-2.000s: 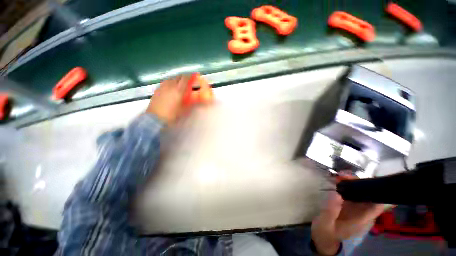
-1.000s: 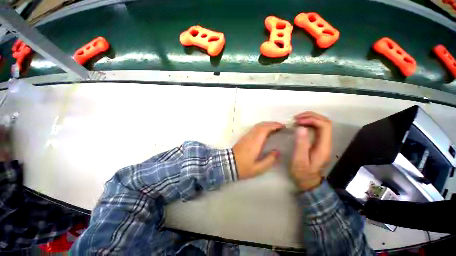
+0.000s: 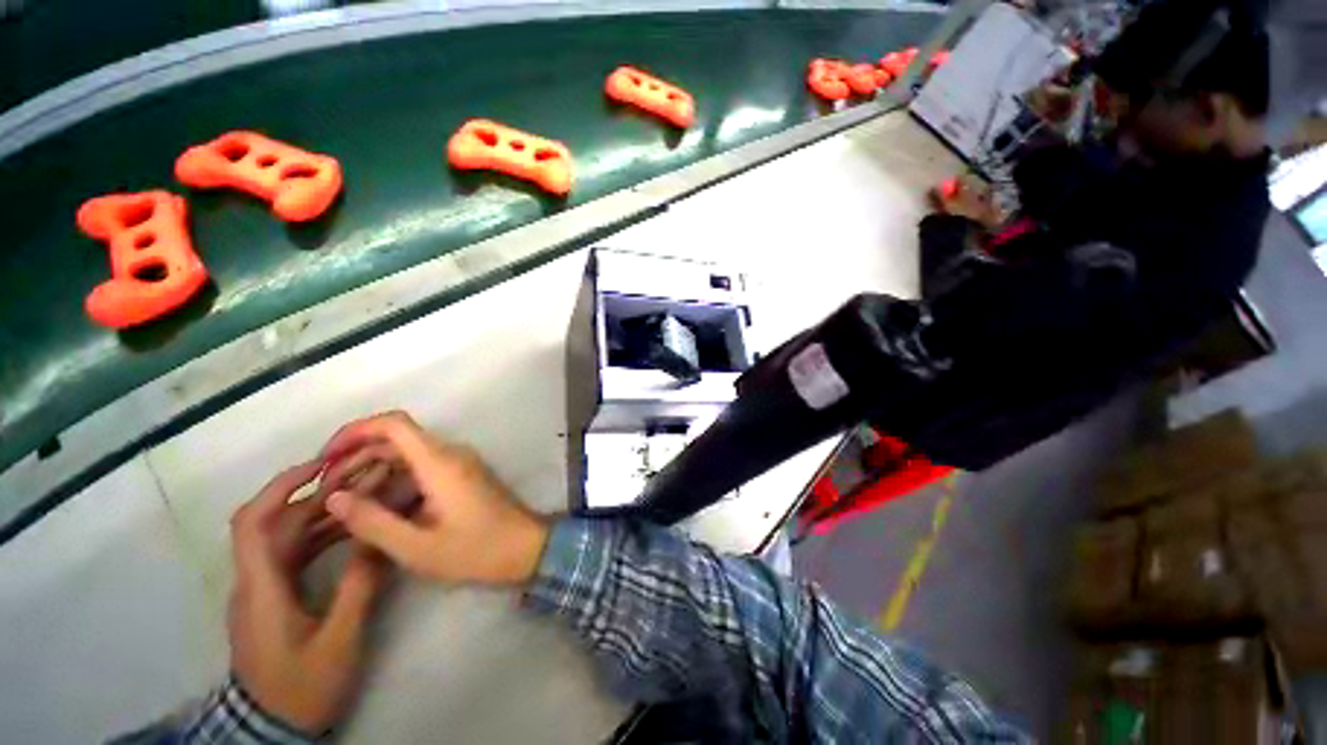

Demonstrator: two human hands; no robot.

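Note:
My left hand (image 3: 299, 604) is above the bench at the lower left, fingers curved and thumb apart. My right hand (image 3: 444, 510) meets it from the right, its fingers overlapping the left fingertips. No object shows in either hand; the space between the fingertips is partly hidden. The black electric screwdriver (image 3: 757, 412) with a white label slants across the front of the screw feeder (image 3: 662, 393), right of my hands, and neither hand touches it. Its lower end is near my right sleeve.
Orange housings (image 3: 509, 154) lie spaced along the green conveyor (image 3: 386, 102) behind the bench (image 3: 480, 342). Another person in dark clothes (image 3: 1150, 262) works at the bench's far right. A red stool (image 3: 873, 480), a yellow floor line and cardboard cartons (image 3: 1179, 568) are at the right.
The orange housing held in my left hand two seconds ago is gone from it. My hands have come together. The view has turned right, showing the other person and cartons.

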